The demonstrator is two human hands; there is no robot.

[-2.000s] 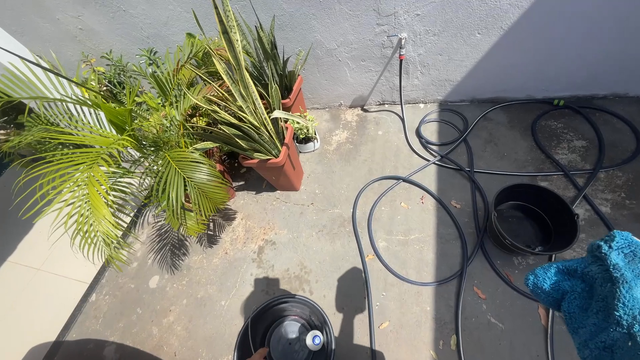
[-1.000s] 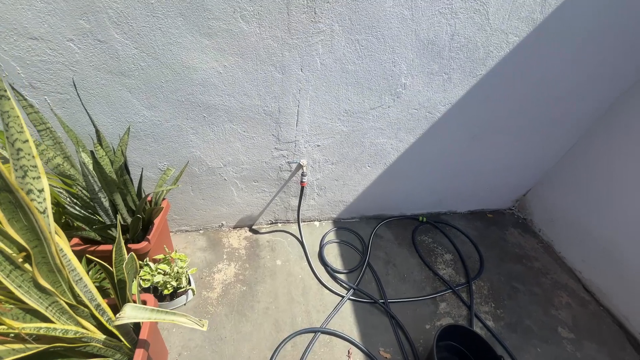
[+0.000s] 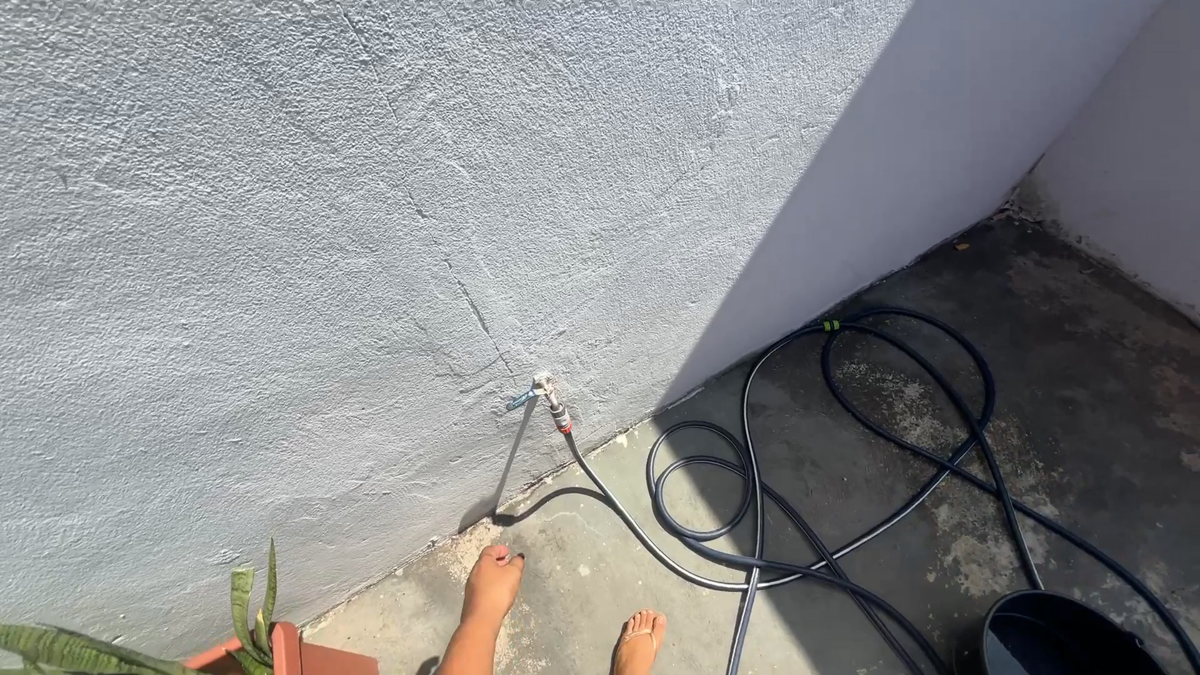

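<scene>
My left hand (image 3: 492, 583) reaches in from the bottom, its fingers curled together and no object visible in them. It is below a wall tap (image 3: 543, 383) with a blue lever handle (image 3: 521, 399), and does not touch it. A connector with a red ring (image 3: 562, 418) joins the tap to a dark garden hose (image 3: 619, 511), which lies in loops on the concrete floor. My right hand is out of view. At the lower right edge stands a black bucket (image 3: 1055, 637), partly cut off by the frame.
A rough grey-white wall (image 3: 281, 281) fills the left and top. Near the lower left is a terracotta-coloured planter (image 3: 333, 660) with snake plant leaves (image 3: 75, 649). My sandalled foot (image 3: 639, 642) is right of my hand. Hose loops spread across the floor; a green hose clip (image 3: 831, 325) is farther back.
The view has moved closer to the wall tap. My left hand and foot have come into view. The blue fluffy cloth and the second black bucket, seen two seconds ago, are out of view.
</scene>
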